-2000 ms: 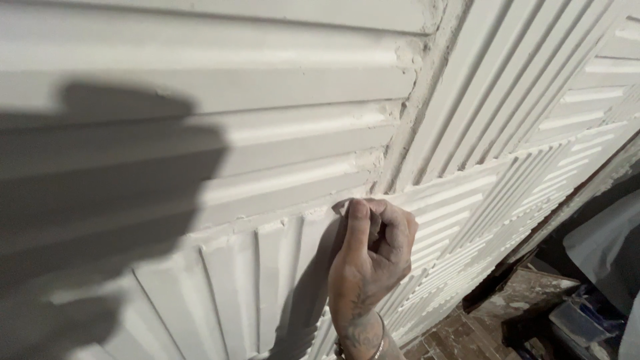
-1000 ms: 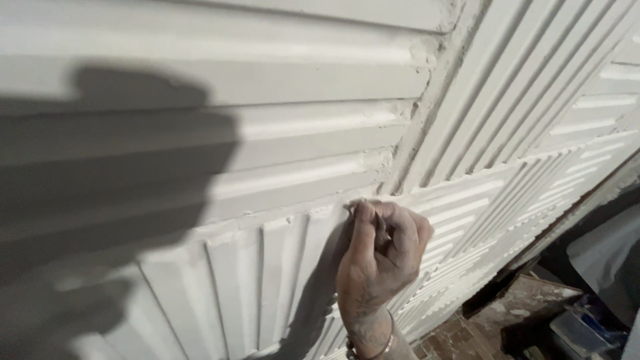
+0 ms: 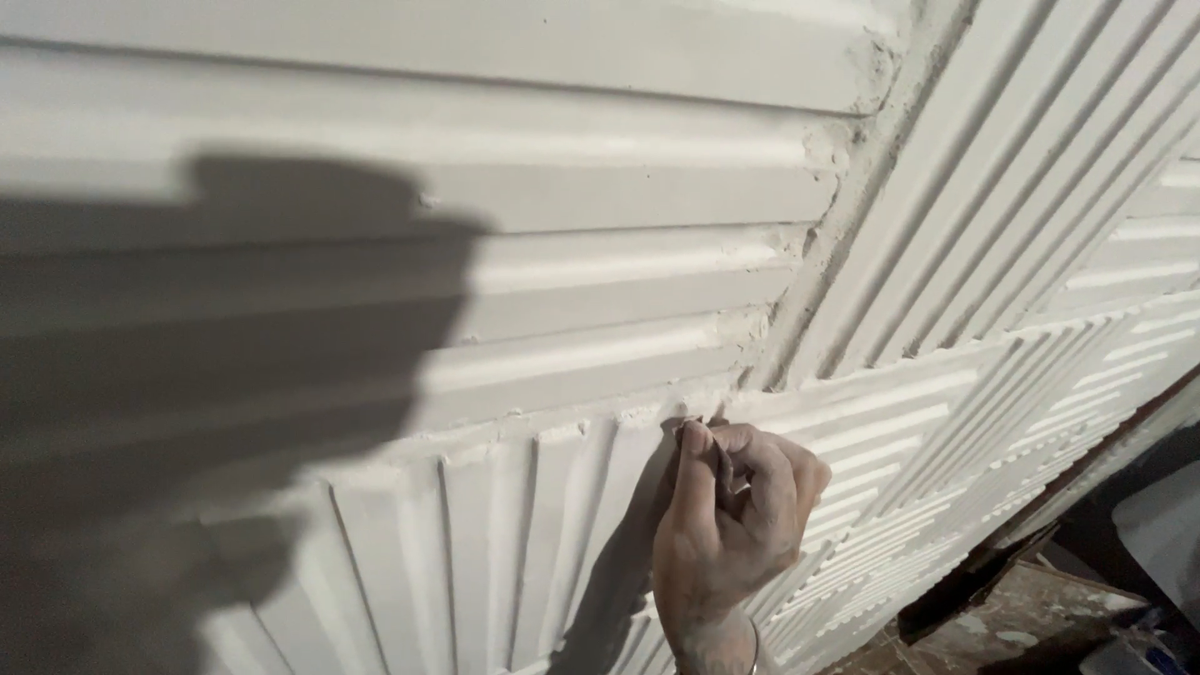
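Observation:
White ribbed wall panels (image 3: 637, 202), their grooves running in differing directions, fill most of the head view. My right hand (image 3: 736, 516), dusted with white and wearing a band at the wrist, pinches a small, dark, thin piece (image 3: 724, 469), perhaps folded sandpaper, between thumb and fingers. Its fingertips are at the seam (image 3: 689, 403) where several panels meet. Rough plaster lines the joint (image 3: 825, 253) running up and right from there. My left hand is out of view.
A large shadow (image 3: 234, 328) darkens the panels at the left. At the lower right are a stained board (image 3: 1022, 609) on the floor, a pale sheet-like thing (image 3: 1162, 525) and a partly seen bluish container (image 3: 1139, 652).
The view has shifted slightly. My right hand stays at the panel seam with the small piece still pinched; nothing else has plainly changed.

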